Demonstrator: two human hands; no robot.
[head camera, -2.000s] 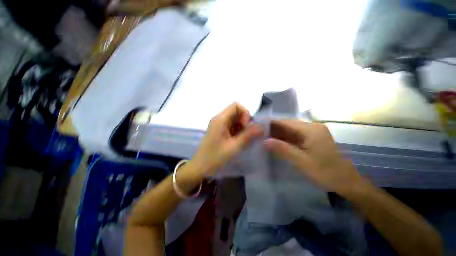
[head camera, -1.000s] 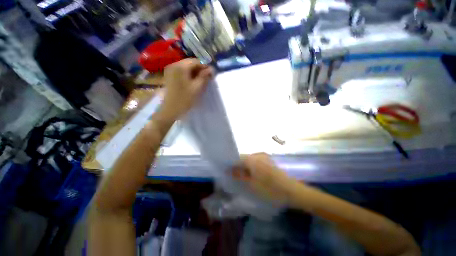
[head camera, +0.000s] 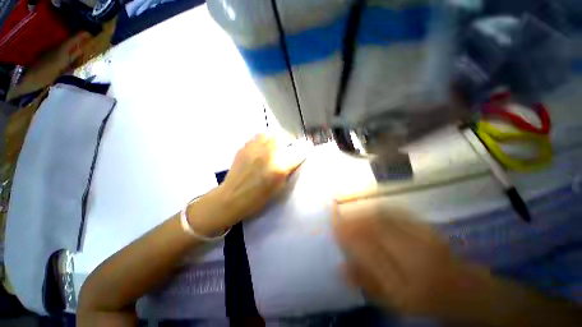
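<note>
A light grey fabric panel (head camera: 300, 255) lies under the sewing machine head (head camera: 344, 57) and over the table's front edge. A black fabric strip (head camera: 237, 271) shows along its left side, passing under my left forearm. My left hand (head camera: 258, 169) presses on the fabric just left of the bright needle area; its fingertips are washed out by the lamp. My right hand (head camera: 389, 252) is blurred over the panel's right side, below the dark grey block (head camera: 391, 165). Whether it grips the fabric is unclear.
Scissors with red and yellow loops (head camera: 517, 137) and a white pen with a black end (head camera: 488, 159) lie right of the needle. Stacked grey panels with dark edges (head camera: 54, 172) lie at left. A red object (head camera: 32, 32) is at the upper left. The measuring strip (head camera: 198, 281) runs along the front edge.
The view has moved closer to the machine. The grey fabric, earlier held up between both hands, now lies flat by the needle. My left hand has come down beside it; my right hand has moved right.
</note>
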